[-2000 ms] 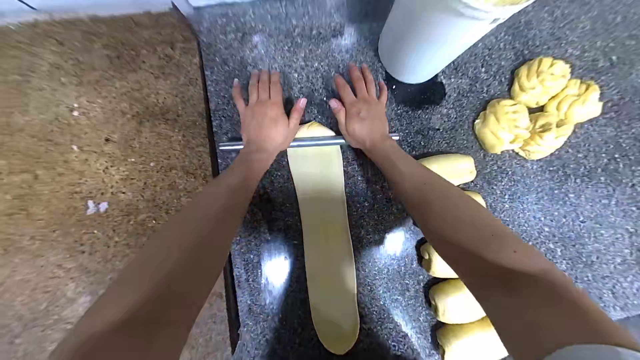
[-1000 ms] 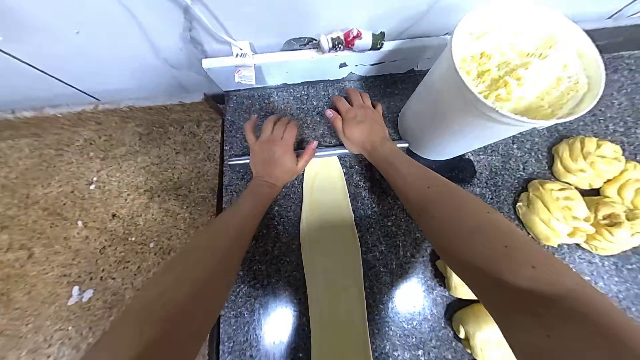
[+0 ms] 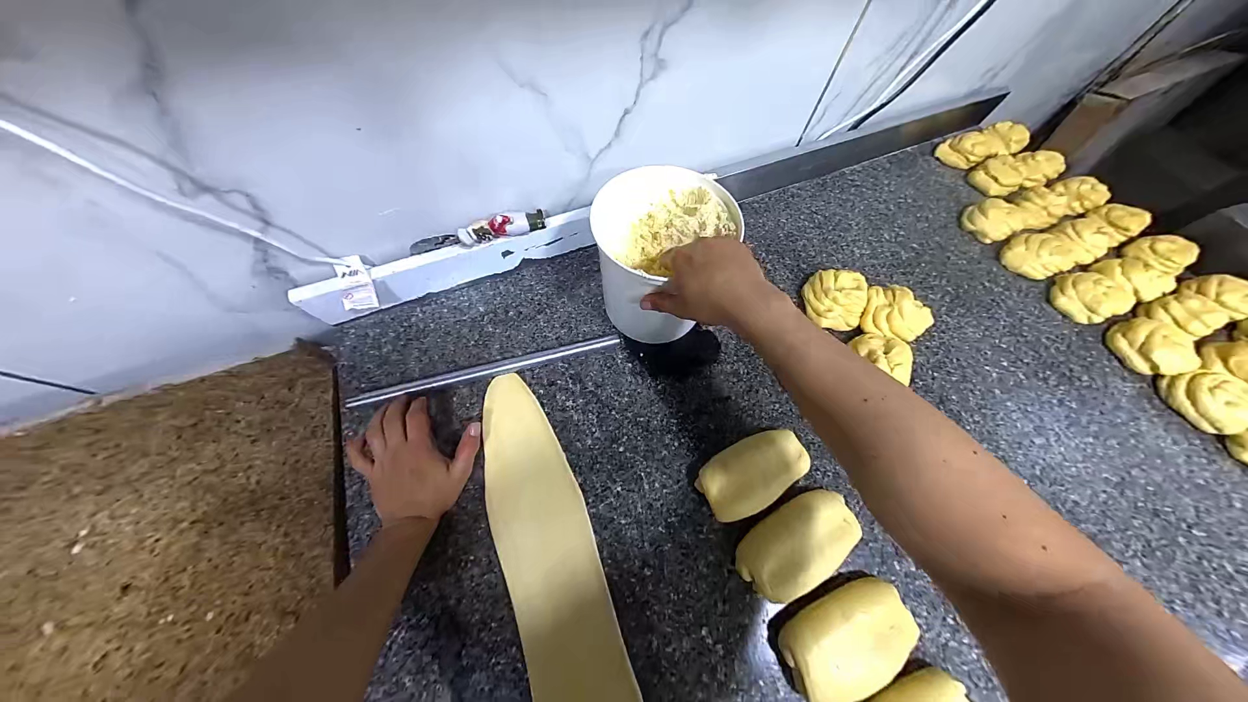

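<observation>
My right hand (image 3: 710,281) reaches over the near rim of a white bucket (image 3: 648,302); its fingertips are partly hidden at the pale yellow crumbly filling (image 3: 682,226) inside. Whether it grips any is not visible. My left hand (image 3: 414,458) rests palm down with fingers spread on the dark granite counter, holding nothing, left of a long flat strip of dough (image 3: 546,546). A thin metal rod (image 3: 483,370) lies on the counter beyond the strip's rounded far end and my left fingertips.
Several rolled dough pieces (image 3: 799,546) line up right of the strip. Shaped dough pieces (image 3: 882,317) sit beyond my right forearm, with more rows (image 3: 1092,244) at the far right. A brown speckled surface (image 3: 166,565) is at left. A small bottle (image 3: 502,226) lies along the wall ledge.
Both hands have come off the metal rod, which lies beyond the dough. My right hand has moved right to the bucket; my left is on the counter. The view has tilted up.
</observation>
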